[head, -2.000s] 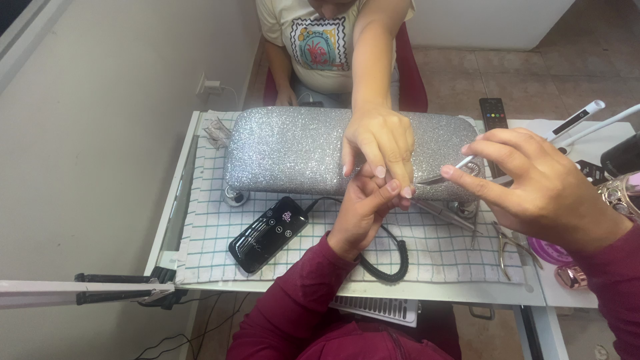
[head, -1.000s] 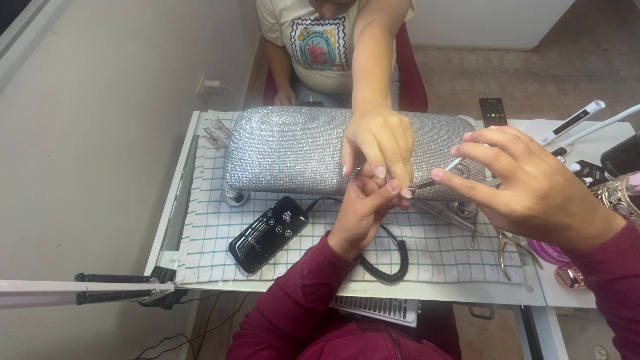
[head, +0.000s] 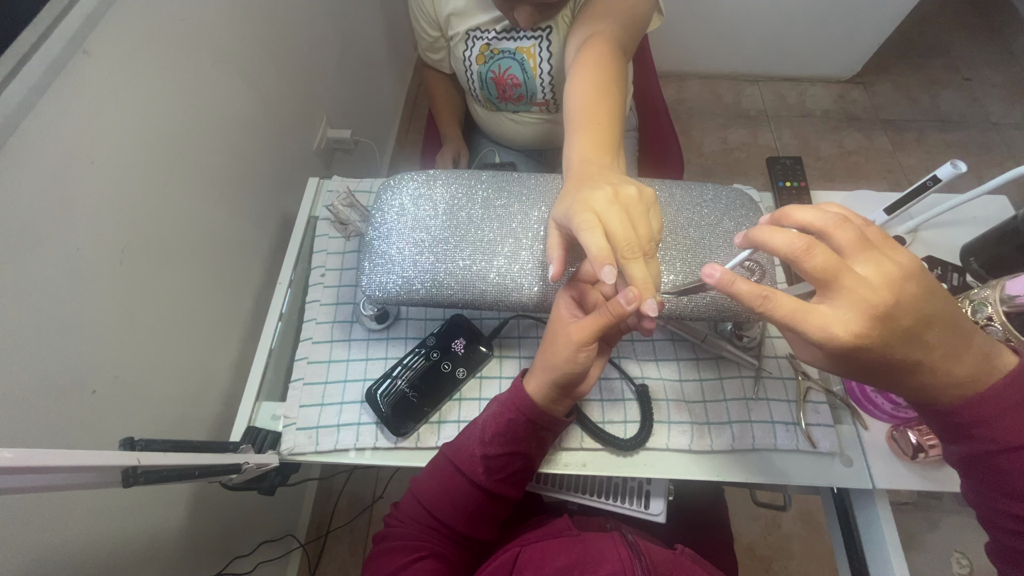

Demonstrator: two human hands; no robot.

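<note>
My left hand grips a finger of the other person's hand, with my thumb near its pale nail. That hand lies palm down over a silver glittery armrest cushion. Between the thumb and fingers of my right hand is a thin tool with a white handle; its dark narrow tip is at the side of the held finger's nail. The exact kind of tool cannot be told. Under the cushion's front edge, a silver pen-like handpiece rests on a checked towel.
A black nail drill control unit with a coiled cable lies on the towel. Cuticle nippers, a pink round container and a remote control are at the right. A lamp arm reaches in from the left.
My right hand has shifted slightly with the tool, whose tip stays close to the held fingertip. My left hand keeps its hold in about the same place.
</note>
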